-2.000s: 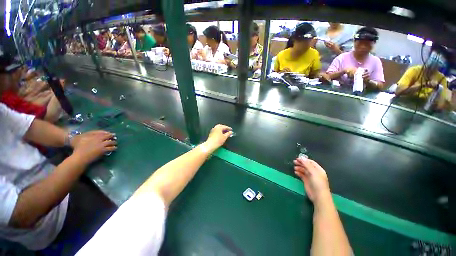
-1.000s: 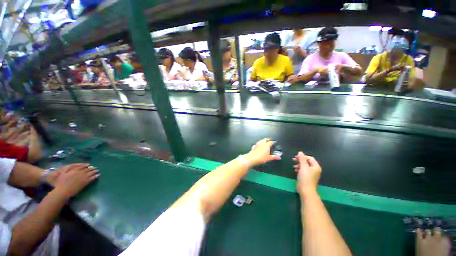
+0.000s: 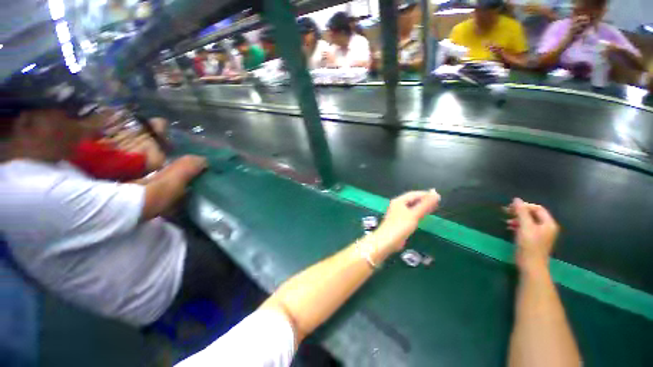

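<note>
My left hand (image 3: pixel 409 216) is over the green bench edge strip, its thumb and fingertips close together; whether they hold anything is too blurred to tell. A small silvery unit (image 3: pixel 369 223) lies on the bench just left of it. A silvery rounded-square housing (image 3: pixel 411 258) with a darker centre lies on the bench below my left hand, and a small piece (image 3: pixel 427 260) is beside it. My right hand (image 3: pixel 535 228) is raised at the belt's near side, fingers curled with the tips close together; I cannot tell if it holds something small.
The dark conveyor belt (image 3: pixel 465 168) runs beyond the green edge strip (image 3: pixel 469 235). A green post (image 3: pixel 309 107) stands at the strip's left end. A person in a white shirt (image 3: pixel 93 229) sits close on my left. Several people work across the belt.
The view has turned left. My left hand has come back from over the belt to the edge strip. A silvery unit now lies on the bench beside it. My hands are farther apart.
</note>
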